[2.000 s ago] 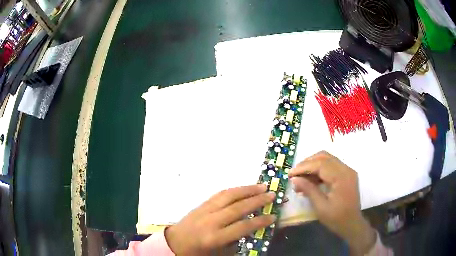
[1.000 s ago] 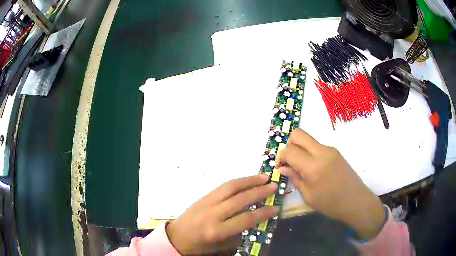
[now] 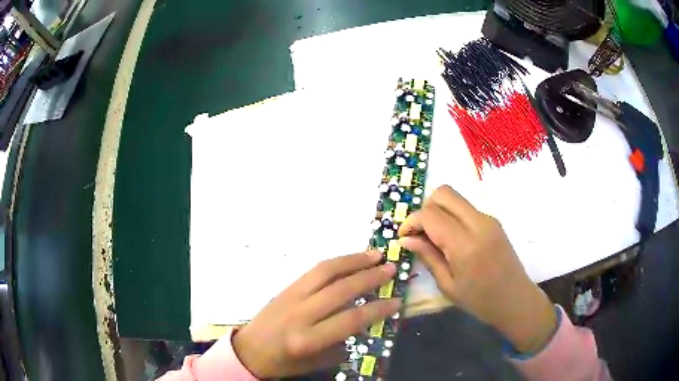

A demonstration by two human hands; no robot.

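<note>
A PCB panel strip (image 3: 407, 177) lies lengthwise on a white work sheet (image 3: 253, 201), its side with yellow blocks and round parts up. Its near end reaches past the sheet's front edge. My left hand (image 3: 316, 312) lies across the near part of the strip, fingers spread a little over it. My right hand (image 3: 473, 260) is at the strip's right side, thumb and index finger pinched together over a yellow block. Whether something small is between those fingertips is hidden. Red lead wires (image 3: 502, 134) and black lead wires (image 3: 480, 73) lie in piles to the right.
An iron holder (image 3: 566, 115) holds a soldering iron (image 3: 640, 160) at the right. A dark fan (image 3: 551, 15) stands at the upper right. A pale rail (image 3: 112, 171) runs along the left, with a black housing (image 3: 58, 70) on a silvery sheet (image 3: 74, 82) beyond it.
My right hand has moved from the strip's right edge onto the strip, its thumb and index finger together. My left hand stays on the strip. The whole view has shifted a little.
</note>
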